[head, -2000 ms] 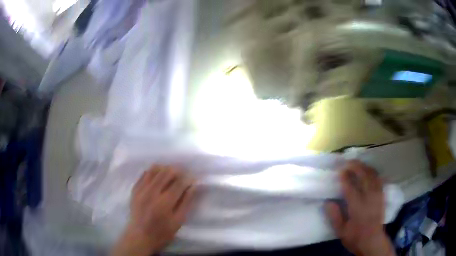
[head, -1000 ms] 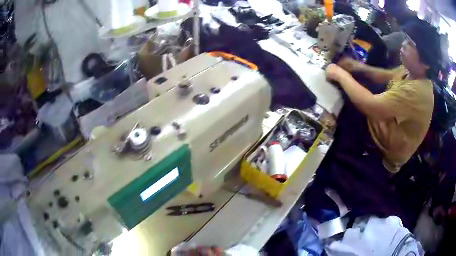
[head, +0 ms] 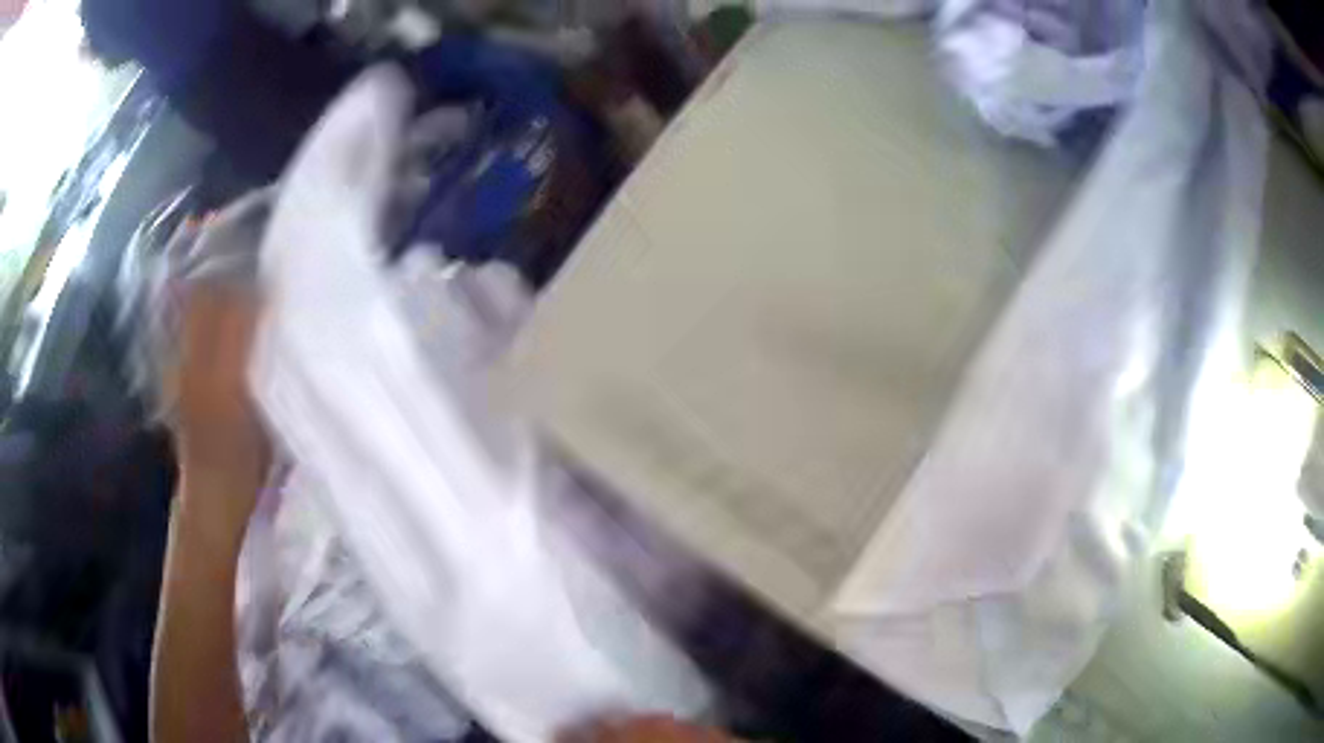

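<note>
A white garment piece point(head: 421, 479) stretches in a long blurred band at the left, off the table's edge. My left hand point(head: 218, 356) is at its upper left side, blurred; its fingers are hidden, so its hold cannot be told. My right hand point(head: 646, 729) is cut off by the bottom edge at the cloth's lower end; its grip cannot be told. Another long white piece point(head: 1016, 436) lies on the pale table point(head: 755, 276) at the right.
Bright lamp glare lies on the needle area point(head: 1249, 479) at the right edge, with small metal parts near it. A crumpled white cloth point(head: 1038, 66) is at the top right. Heaped pale cloth point(head: 341, 595) and dark blue cloth point(head: 487, 182) lie left of the table.
The view has swung left, away from the machine head, yellow tray and other worker. The left hand and the white piece beside it now show at the left.
</note>
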